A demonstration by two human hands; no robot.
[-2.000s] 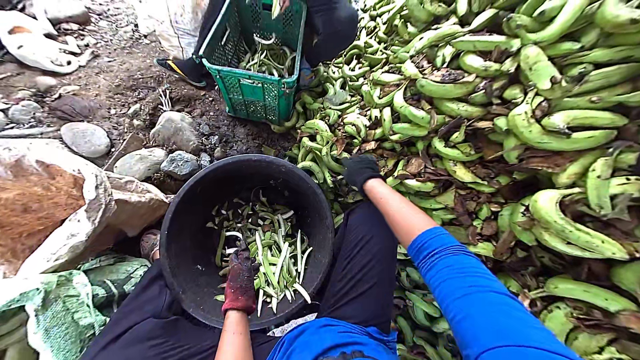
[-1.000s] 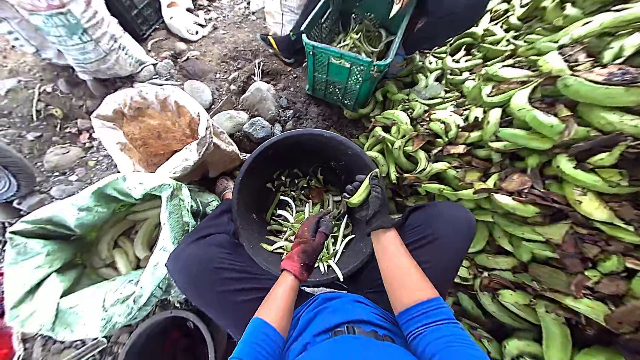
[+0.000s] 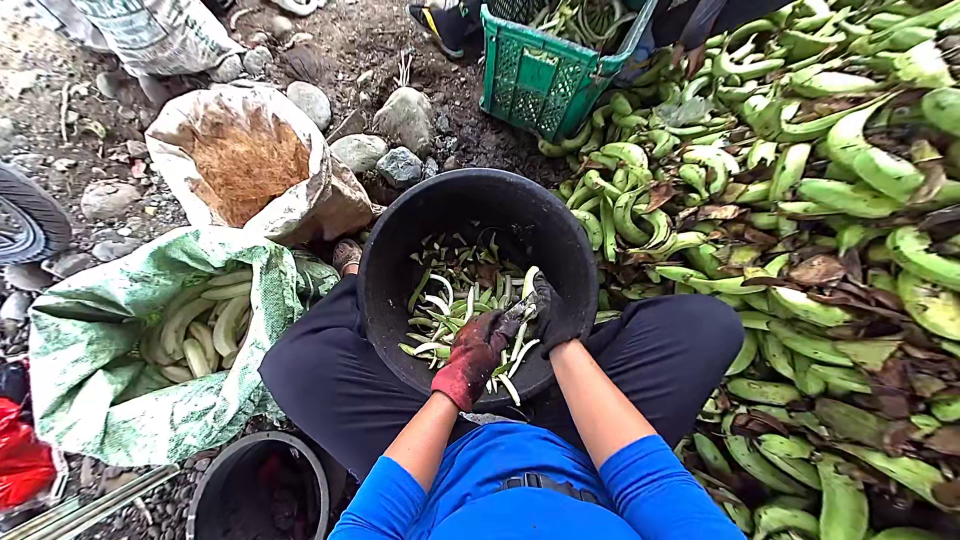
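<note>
A black tub point(image 3: 480, 184) sits between my crossed legs, with green and white strips of banana peel point(image 3: 439, 315) in its bottom. My left hand point(image 3: 474, 349), in a red and dark glove, is over the peels and closed around a small tool, perhaps a knife, mostly hidden by the fingers. At the tub's right side my right hand point(image 3: 551, 311), in a black glove, grips a green banana point(image 3: 531, 281), whose pale tip shows above the fingers. The two hands meet at the banana. A large pile of green bananas point(image 3: 810, 330) lies to the right.
On the left, a green woven sack point(image 3: 97, 420) holds peeled bananas, and a whitish sack point(image 3: 330, 187) holds brown matter. A dark bucket point(image 3: 202, 487) stands at lower left. Ahead are stones point(image 3: 405, 116), a green crate point(image 3: 540, 82) of peels and another person's hand point(image 3: 686, 60).
My right hand was at the banana pile two seconds back, then came to the tub with a green banana. My left hand has since moved right to meet it. The view has shifted left.
</note>
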